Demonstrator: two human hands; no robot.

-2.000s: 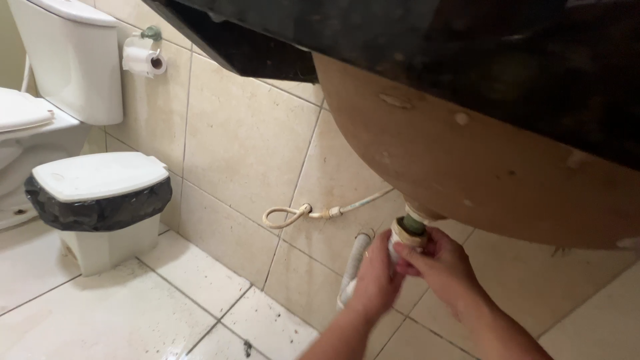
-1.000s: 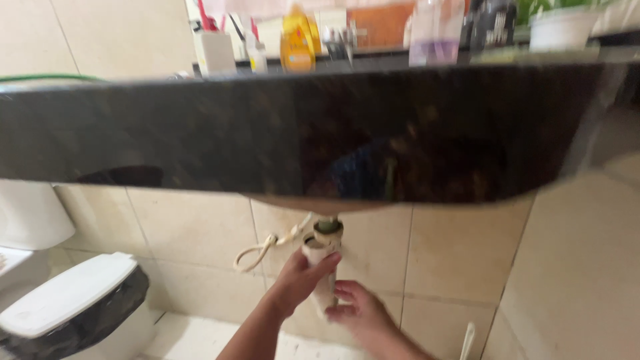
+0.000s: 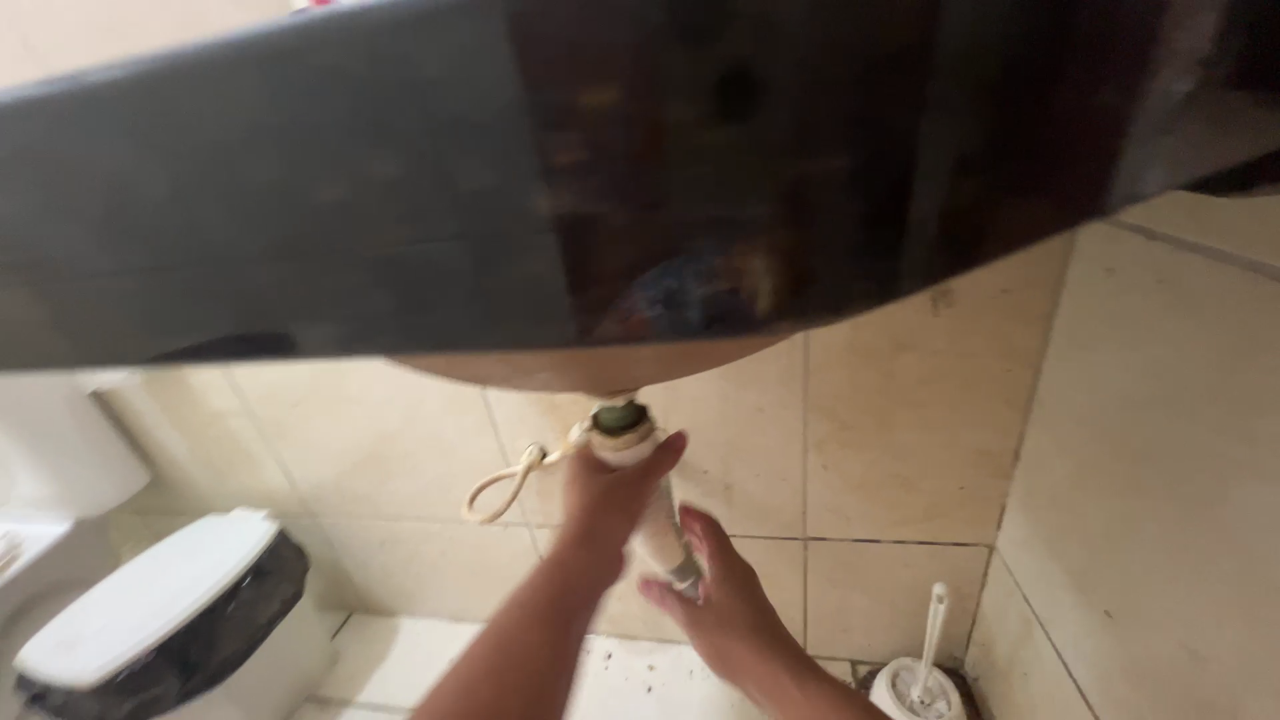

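Observation:
Beneath the dark stone countertop [image 3: 400,200] shows the brown underside of the sink basin [image 3: 590,366]. Under it hangs a green drain fitting [image 3: 620,418], with the collar of a white plastic drain pipe [image 3: 655,530] around or just below it. My left hand [image 3: 615,495] grips the pipe's upper part, thumb across its front. Lower down, my right hand [image 3: 715,590] is at the pipe's greyish lower end, fingers curved about it; blur hides how firmly it holds. A looped cream hose [image 3: 500,487] hangs by the wall left of my left hand.
A white lidded bin [image 3: 150,595] with a black liner stands at the left, beside a white toilet [image 3: 60,460]. A toilet brush in its holder [image 3: 918,690] stands at the lower right. Tiled walls [image 3: 1150,450] meet at the right; the countertop edge overhangs my hands.
The view has swung right and dropped since two seconds ago. My right hand has gone from the collar by the drain to the pipe's lower end, while my left hand stays on the pipe.

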